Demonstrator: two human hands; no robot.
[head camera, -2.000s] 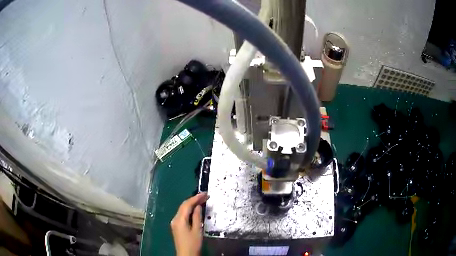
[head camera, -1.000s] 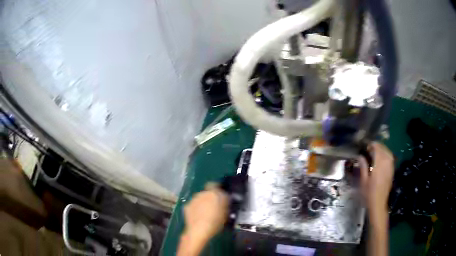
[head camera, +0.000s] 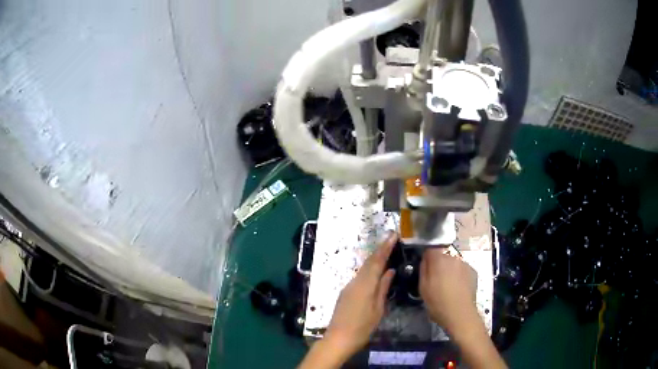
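Observation:
Both my hands are on the machine's base plate (head camera: 339, 238), under the silver press head (head camera: 431, 225) with its orange patch. A black round part (head camera: 408, 269) sits between them. My left hand (head camera: 363, 295) lies at its left side with the fingers pointing up towards the head. My right hand (head camera: 449, 287) is at its right side with the fingers curled and partly hidden. The fingers seem to hold the part from both sides, but the head and hands hide the contact. The fixture under it is hidden.
Black round parts (head camera: 577, 238) are piled right of the machine, and a few (head camera: 268, 297) lie at its left. A thick white hose (head camera: 288, 108) loops at the left of the column. A pale label (head camera: 261, 202) lies left of the plate. The control box display (head camera: 397, 357) is lit.
Both hands have moved inward to the middle of the plate under the press head. A black part now lies between them where bare rings showed. Black parts now lie left of the machine.

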